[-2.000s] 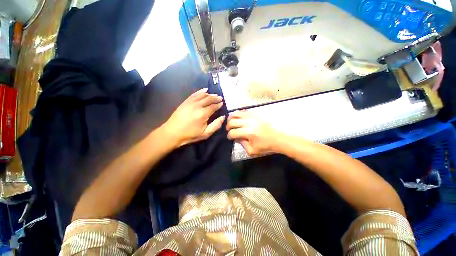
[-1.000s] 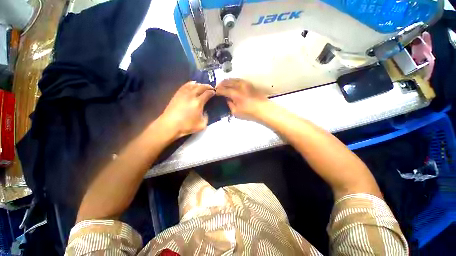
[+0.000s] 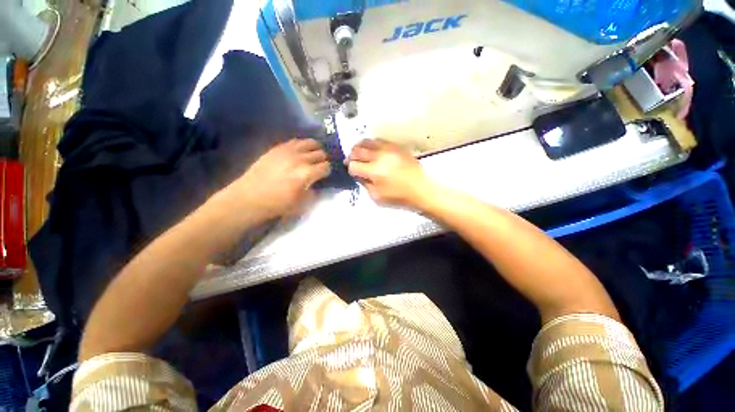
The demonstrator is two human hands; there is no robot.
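Note:
A dark, limp garment piece [image 3: 193,137] lies left of the sewing machine head [image 3: 419,80], which is white and blue and marked JACK. Its edge runs under the presser foot [image 3: 330,125]. My left hand [image 3: 292,173] lies on the cloth just in front of the presser foot, fingers bent onto it. My right hand [image 3: 385,170] is close beside it on the right, its fingertips together at the cloth's right edge. The exact grip of the right fingertips is hard to see. A short end of cloth shows between the hands on the pale machine bed [image 3: 322,241].
A flat black phone-like object [image 3: 579,129] lies on the machine's front right. A blue crate [image 3: 697,265] with dark cloth and crinkled clear plastic is at lower right. A red box [image 3: 12,216] is on the tape-covered wooden table [image 3: 42,145] at left.
Since the first frame, the cloth has moved up toward the presser foot, uncovering the bed's front edge. In the last second, my hands have moved slightly apart and the left hand has shifted left.

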